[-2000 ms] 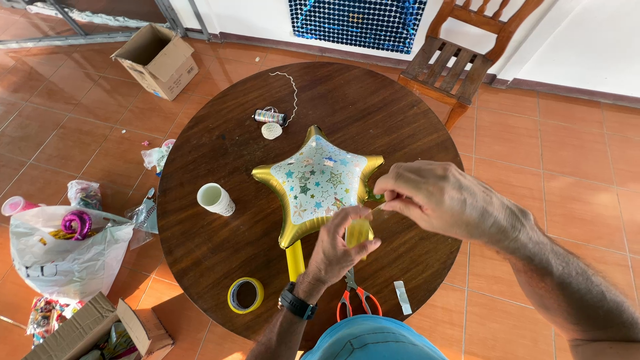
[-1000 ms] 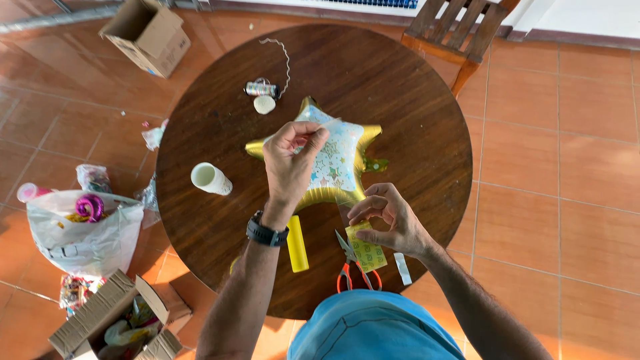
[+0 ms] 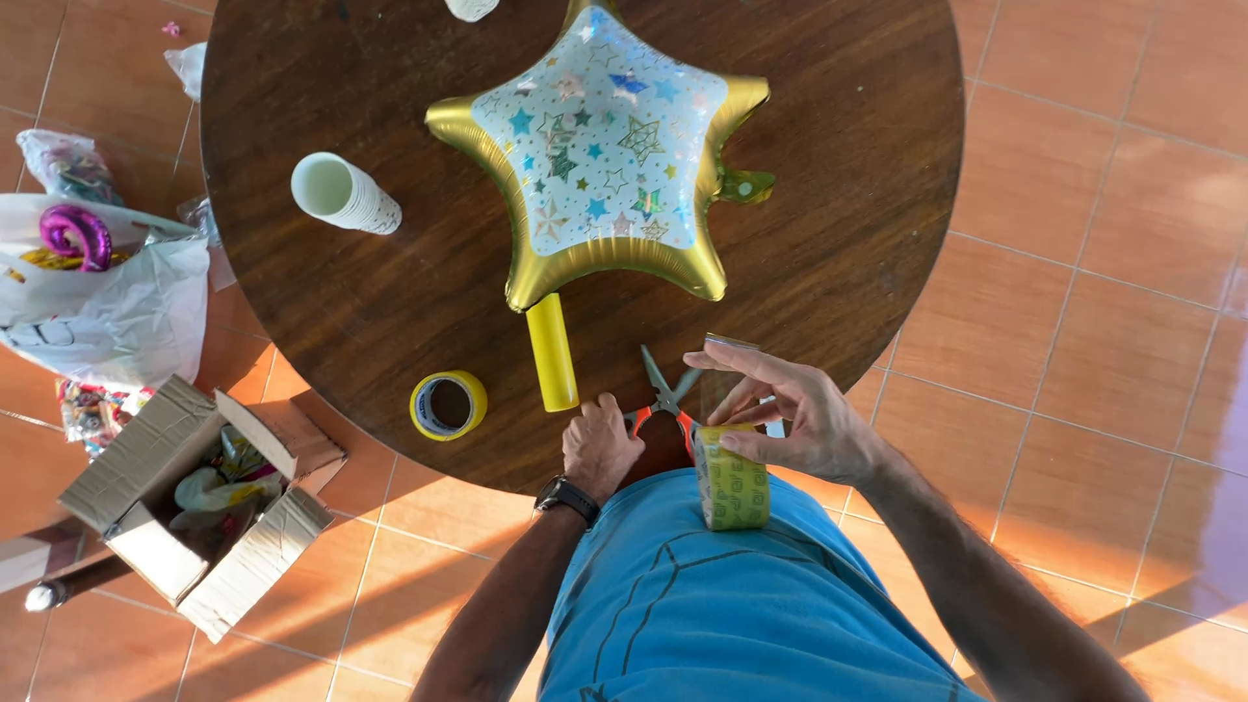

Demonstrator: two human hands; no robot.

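Observation:
My right hand holds a roll of clear adhesive tape with a yellow printed core at the table's near edge, and a transparent strip stands up between its fingers. Beside the orange-handled scissors, which lie with spread blades, my left hand rests at the table edge with its fingers curled; whether it grips anything is hidden. A gold-edged star foil balloon lies beyond both hands, its green-gold tab at the right. A yellow tube touches the balloon's lower left point.
On the round wooden table are a yellow tape roll and stacked paper cups. Left on the tiled floor stand a cardboard box with balloons inside and a white plastic bag. A small white piece lies behind my right hand.
My left hand has come down from over the balloon to the near table edge. My right hand now holds the tape roll, which lay by the scissors a second ago. The view has moved closer.

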